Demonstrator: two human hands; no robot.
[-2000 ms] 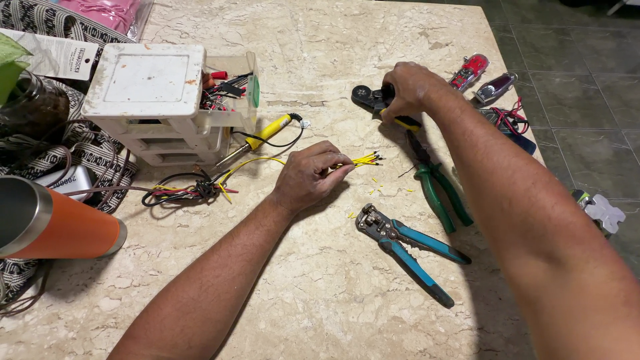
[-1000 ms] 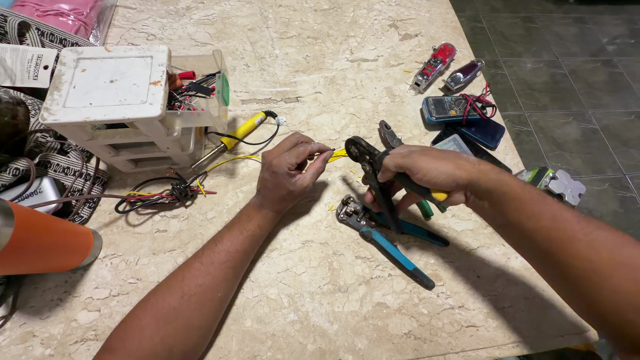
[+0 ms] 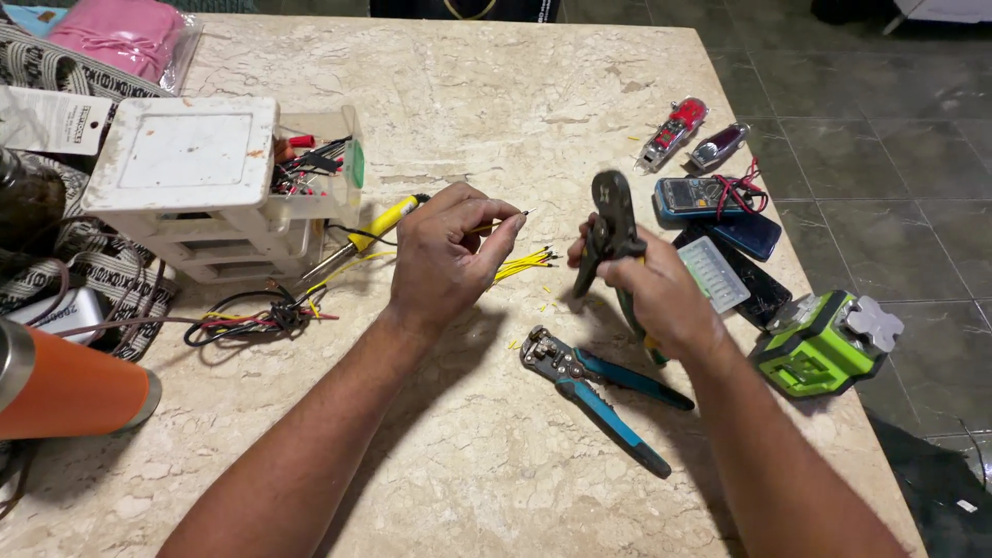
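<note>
Between thumb and forefinger my left hand [image 3: 457, 252] pinches a yellow wire [image 3: 484, 227] with a small black ferrule [image 3: 528, 212] on its end. Beneath and right of that hand lies a bundle of yellow wires [image 3: 527, 263] with dark-collared tips. My right hand [image 3: 659, 283] grips a black ferrule crimper [image 3: 612, 205] with yellow on its handles, its head raised. Green-handled pliers lie mostly hidden below the right hand. A wire stripper [image 3: 585, 372] with blue handles rests nearer me, beside small yellow insulation scraps [image 3: 545, 308].
At left stand a white drawer unit [image 3: 186, 155], a yellow soldering iron [image 3: 387, 222], tangled wires [image 3: 271, 318] and an orange tumbler [image 3: 70, 380]. Along the right edge lie hair clippers [image 3: 674, 132], a multimeter [image 3: 690, 198], a clear plastic case [image 3: 711, 273] and a green laser level [image 3: 821, 341].
My right hand has picked up the crimper from the table. It was close to my left fingers a second ago and now sits farther right, apart from the held wire.
</note>
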